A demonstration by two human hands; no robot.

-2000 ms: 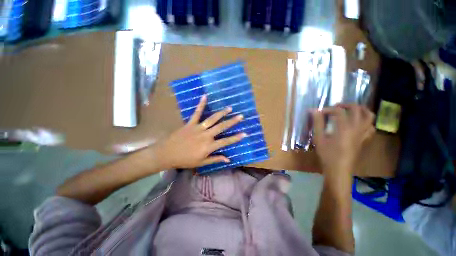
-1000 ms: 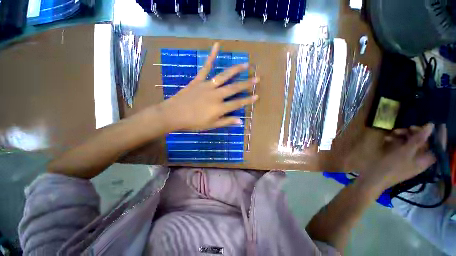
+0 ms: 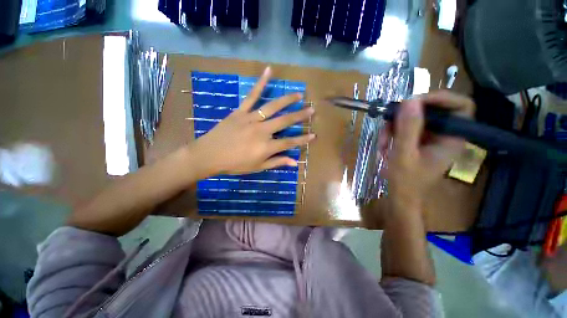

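Observation:
A blue cell panel (image 3: 248, 192) with pale lines lies on the brown board in front of me; short wire ends stick out at its left edge. A thin silvery wire (image 3: 304, 180) lies along its right edge. My left hand (image 3: 258, 133) lies spread over the panel's middle, fingers apart, holding nothing. My right hand (image 3: 429, 124) grips the black handle of a soldering iron (image 3: 460, 124). Its metal tip points left, to the right of the panel's upper right corner and apart from the panel.
White bars stand left (image 3: 118, 105) and right (image 3: 421, 81), beside silvery ribbon bundles at left (image 3: 151, 93) and right (image 3: 371, 149). Dark cell stacks (image 3: 339, 22) lie on the grey sheet behind. A yellow patch (image 3: 467, 163) and a grey cylinder (image 3: 513, 46) are at the right.
My right hand has taken hold of the soldering iron and brought it left over the right ribbon bundle. Earlier the panel was turned from slanted to straight; my left hand stays on it.

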